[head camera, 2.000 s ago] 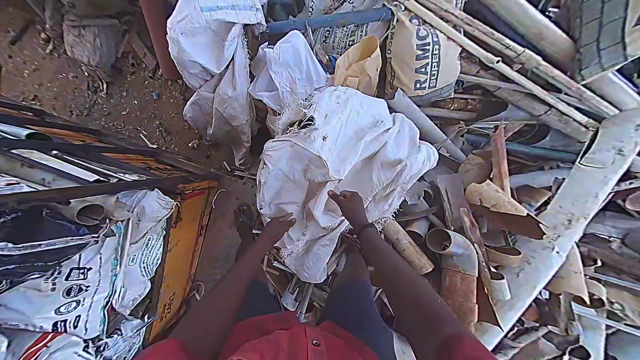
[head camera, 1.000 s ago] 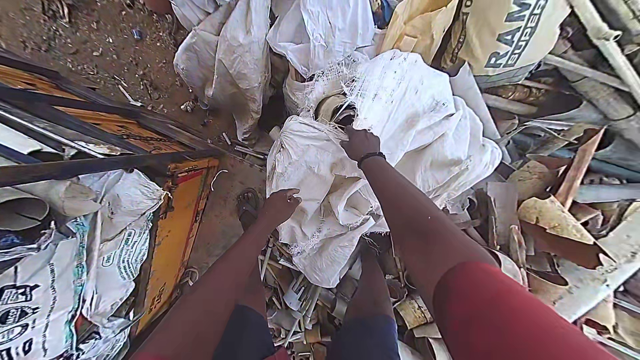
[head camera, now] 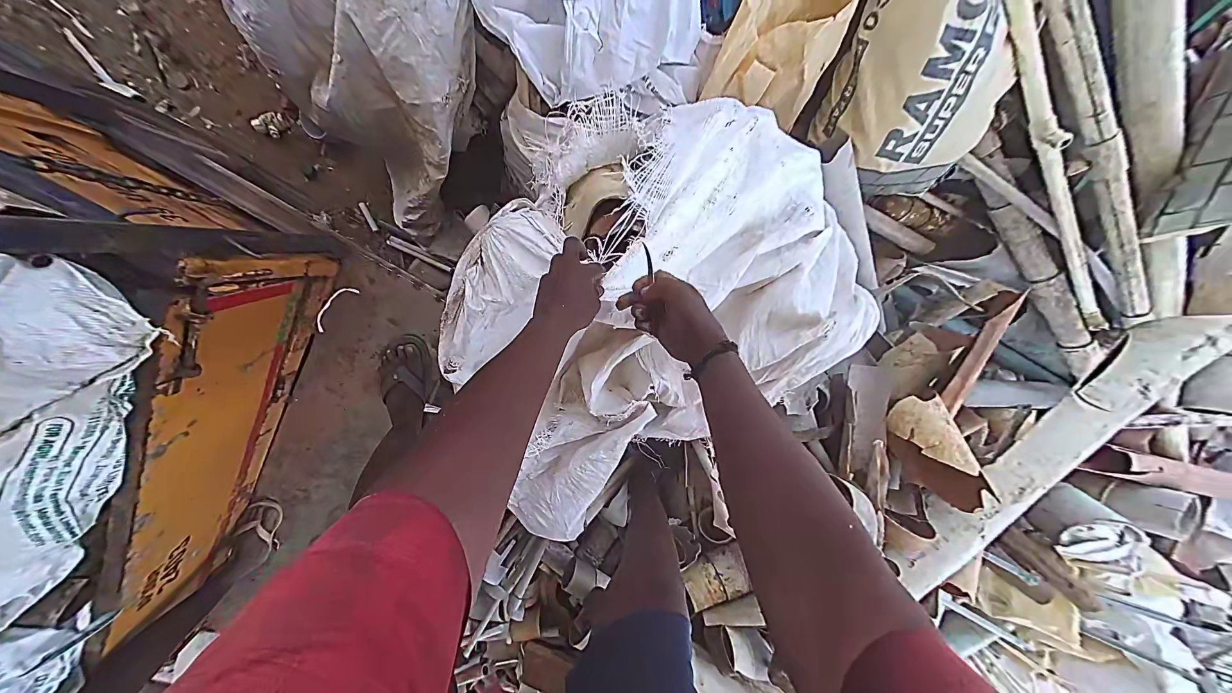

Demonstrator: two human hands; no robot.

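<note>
A large white woven sack (head camera: 760, 202) with frayed edges lies in front of me, with a torn opening near its upper middle. Inside the opening a pale curved pipe piece (head camera: 594, 192) shows. My left hand (head camera: 570, 289) grips the sack's edge just below the opening. My right hand (head camera: 669, 310) is closed beside it, with a thin dark curved object (head camera: 648, 260), perhaps a hooked needle or blade, rising from its fingers.
Broken pipe pieces (head camera: 722, 577) lie around my feet. A long pale split pipe (head camera: 1049, 452) and more scrap are at right. A yellow metal panel (head camera: 207, 423) stands at left. Further sacks (head camera: 404, 87) and a printed beige sack (head camera: 924, 87) stand beyond.
My left hand has moved up to the edge of the opening. My right hand has come away from the opening's rim and is lower, with the dark curved object now showing.
</note>
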